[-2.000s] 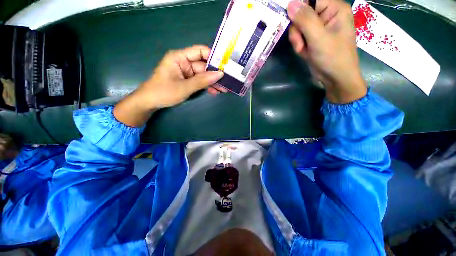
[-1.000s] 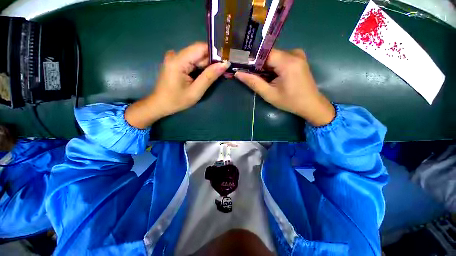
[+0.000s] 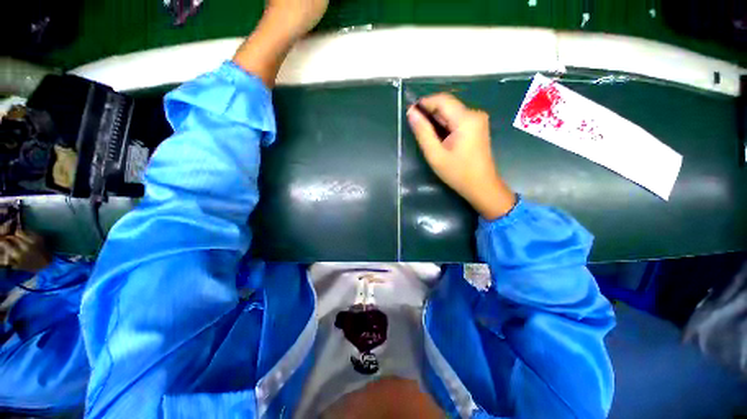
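Observation:
My left hand (image 3: 296,11) reaches over the white rail at the top of the view and is cut off by the picture's edge, so its fingers and anything in them are hidden. My right hand (image 3: 452,139) is above the dark green bench mat, right of the pale seam line, with a thin dark stick-like tool (image 3: 434,117) held between thumb and fingers. A white backing sheet (image 3: 635,159) with tiny red specks (image 3: 542,109) lies on the mat to the right. The phone is not in view.
A white rail (image 3: 459,54) runs across the bench's far side, with a green belt (image 3: 491,16) beyond it. A black ribbed box (image 3: 102,139) with a cable stands at left. Another person's hand (image 3: 23,250) and blue sleeve show at lower left.
My left hand has moved up and away over the rail. The phone has gone out of view. My right hand is off the phone and holds the dark tool. The camera view has shifted.

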